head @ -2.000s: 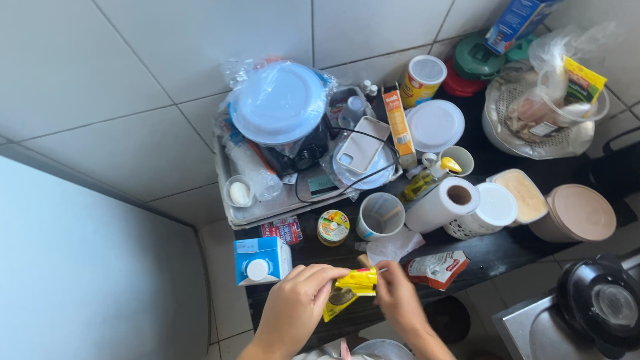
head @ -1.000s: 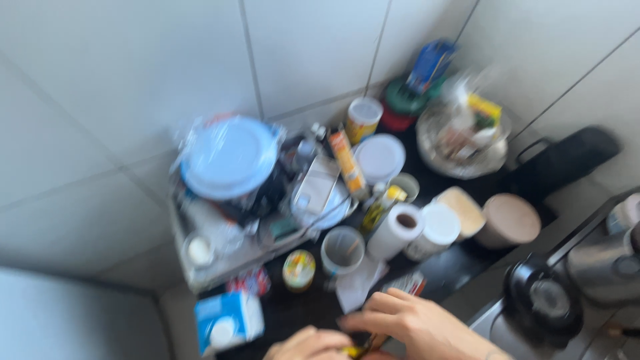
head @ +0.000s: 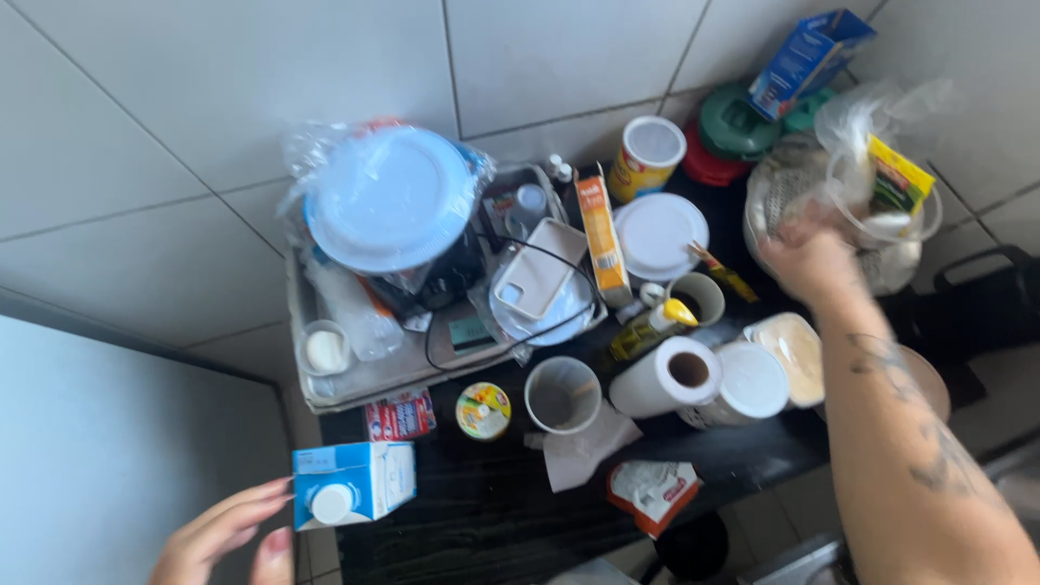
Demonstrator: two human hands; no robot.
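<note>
My left hand (head: 231, 532), fingers apart and empty, is at the lower left beside a blue and white carton (head: 353, 486) with a white screw cap. My right hand (head: 812, 244) reaches to the upper right, over a metal colander (head: 764, 203) that holds bags; the hand is blurred and its fingertips are hidden. Close to it are a clear plastic tub (head: 934, 215) and a yellow and green packet (head: 900, 183). A small yellow packet (head: 725, 275) lies behind a cup (head: 700, 299). An empty-looking clear cup (head: 562, 396) stands at the centre.
A grey tray (head: 382, 400) holds a blue-lidded container (head: 394, 199), a phone case (head: 540, 268) and a black cable. Along the black table stand a paper towel roll (head: 662, 382), white-lidded tub (head: 751, 380), oil bottle (head: 642, 333) and round lidded cup (head: 483, 412). A torn red packet (head: 656, 491) lies near the edge.
My hands were together at the yellow packet near the front edge; they are now apart. The right has moved to the colander, the left beside the carton. A small yellow packet now lies by the cup.
</note>
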